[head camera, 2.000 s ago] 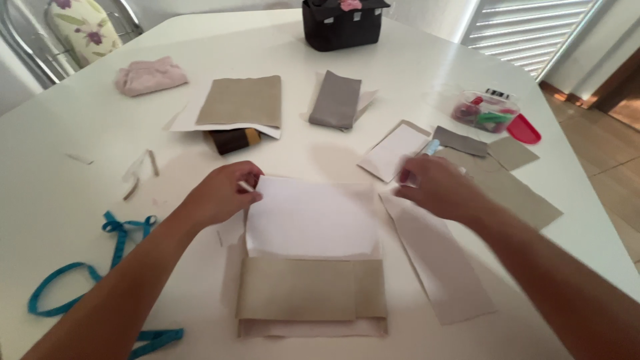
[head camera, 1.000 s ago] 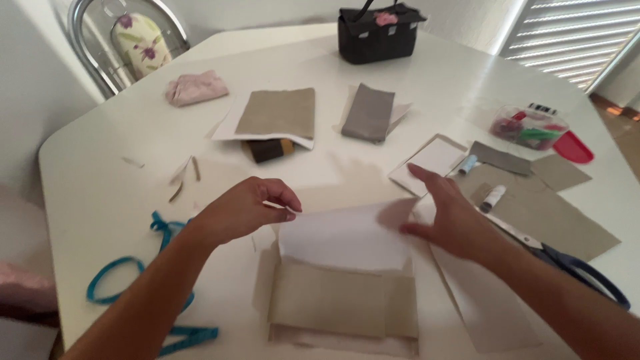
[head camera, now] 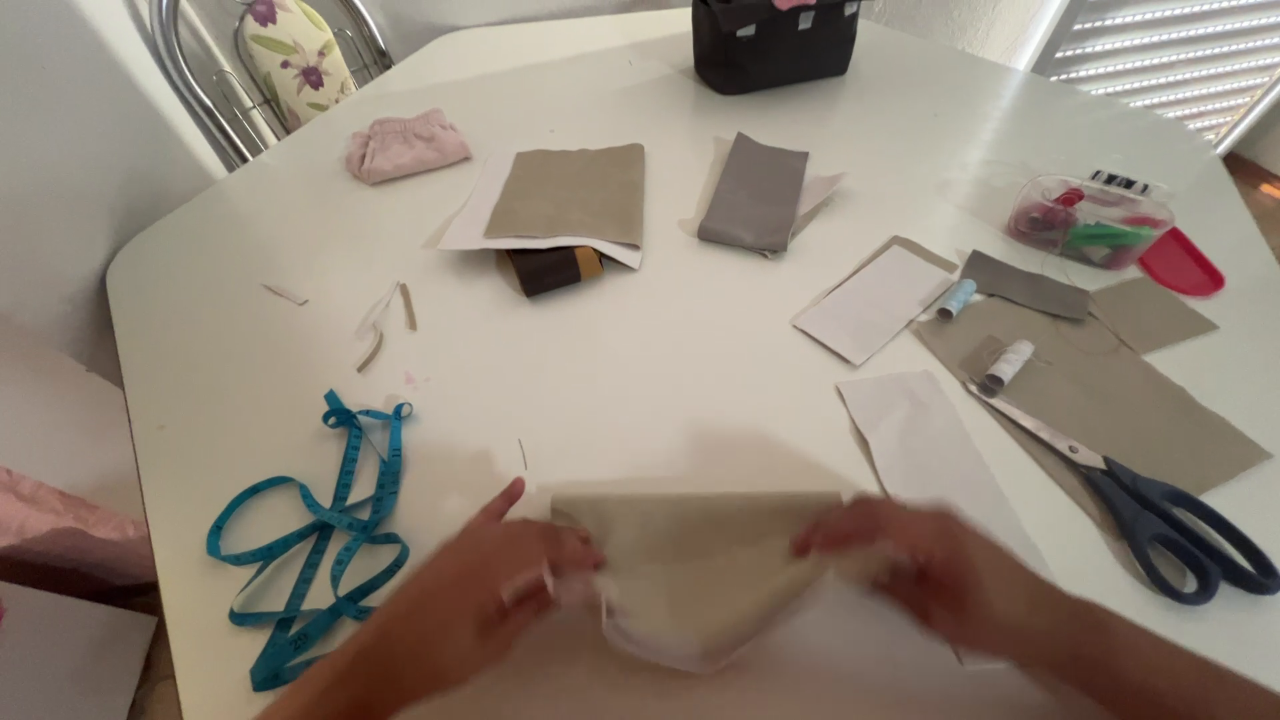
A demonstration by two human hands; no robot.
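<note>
Between both hands, low in the view, a beige fabric piece with a white side [head camera: 715, 560] is raised and curved, its lower part blurred. My left hand [head camera: 525, 575] pinches its left edge. At its right edge, my right hand [head camera: 890, 560] grips it with bent fingers, also blurred. A blue tape measure [head camera: 315, 530] lies tangled left of my left hand. Scissors with dark handles [head camera: 1110, 470] rest to the right, partly on a beige fabric sheet [head camera: 1120, 390]. A pale fabric strip [head camera: 935, 450] lies just beyond my right hand.
Thread spools [head camera: 1008, 366], a clear sewing box [head camera: 1090, 225] and a red lid [head camera: 1182, 262] are at the right. Farther back lie folded grey fabric [head camera: 755, 195], stacked beige fabric [head camera: 570, 195], pink cloth [head camera: 408, 147] and a black bag [head camera: 775, 45]. Small scraps [head camera: 370, 350] lie at left.
The beige and white piece lay flat with its white part spread toward the back; now both hands hold it raised and curved. Both hands have come nearer the body.
</note>
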